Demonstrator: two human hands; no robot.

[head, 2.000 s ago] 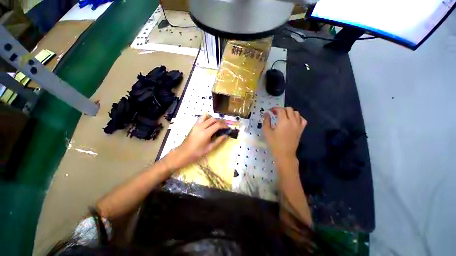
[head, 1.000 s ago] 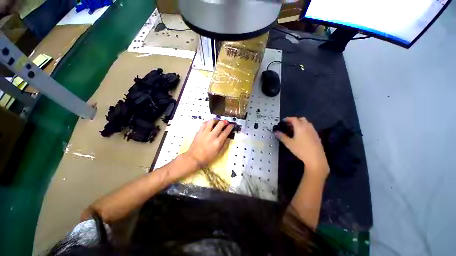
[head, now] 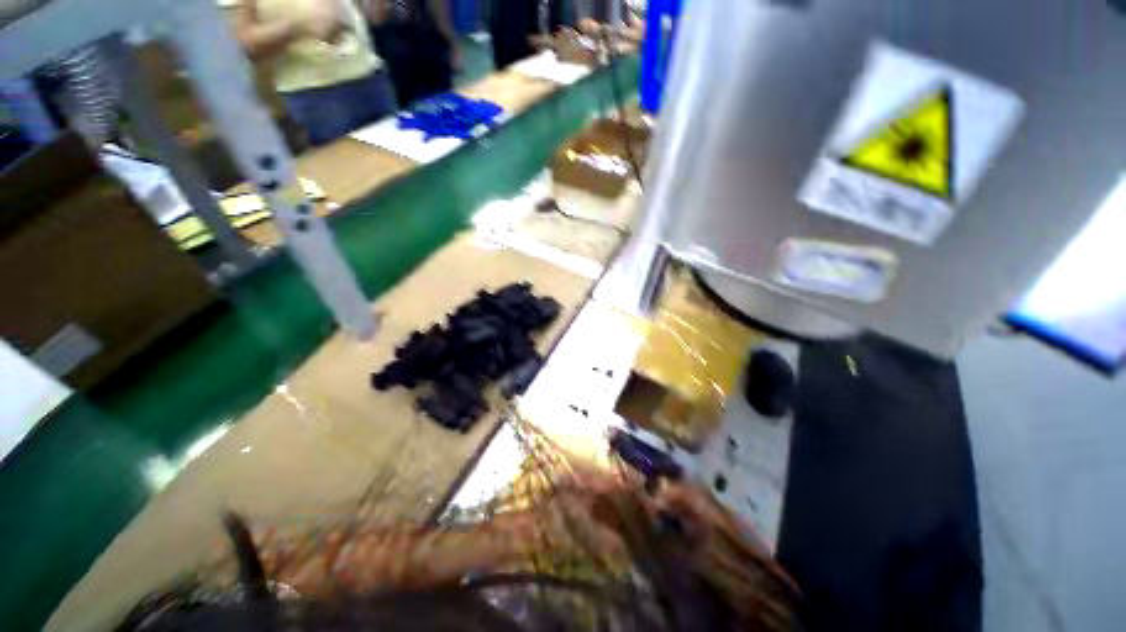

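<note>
A black plastic part [head: 645, 454] lies just in front of the carton's open end, near my fingers. My left hand [head: 574, 509] is low in the picture, blurred and partly covered by strands of hair, just below that part. My right hand [head: 714, 528] is beside it, also blurred and behind hair. A dark patch shows between the hands, but I cannot tell whether either hand grips something. A heap of black parts [head: 475, 349] lies on the brown cardboard [head: 290, 432] to the left.
The taped carton [head: 692, 358] stands under the grey laser head [head: 790, 161]. A mouse [head: 768, 382] sits right of it, beside the black mat [head: 883, 457]. A metal post [head: 290, 198] stands at the left. Beyond the green conveyor [head: 408, 222] are people and blue items [head: 447, 116].
The view has tilted up and swung left, so the laser head fills the upper right and my hands sit lower. My right hand has moved from the mat's edge to beside my left.
</note>
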